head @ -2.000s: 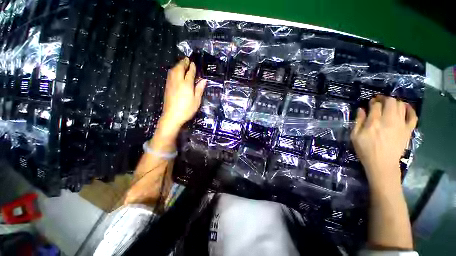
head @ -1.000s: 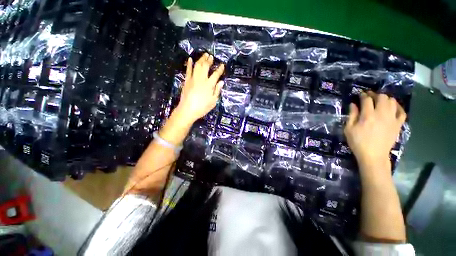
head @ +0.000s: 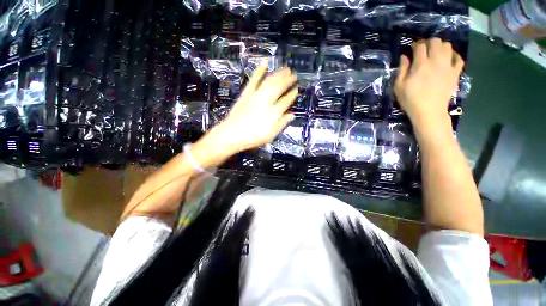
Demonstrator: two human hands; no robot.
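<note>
A wide black parts tray (head: 239, 162) lies in front of me, with rows of dark film-wrapped units (head: 326, 103) bearing small white marks. Crinkled clear film (head: 353, 75) glares over them. My left hand (head: 263, 107) rests on the film over the left-middle units, fingers spread, with nothing visible in its grip. My right hand (head: 430, 77) lies over the tray's right part, fingers bent down onto it; its fingertips are partly hidden, so I cannot tell whether it grips anything.
A tall ridged stack of black trays (head: 114, 89) stands at the left. A labelled container (head: 524, 23) is at the upper right on the green bench (head: 503, 107). A brown cardboard box (head: 93, 200) is below left. Red objects (head: 17, 266) show at the lower left and lower right.
My left hand has moved right across the film, away from the tray's left side. My right hand stays at the tray's right part. The tray and stack appear higher in the view.
</note>
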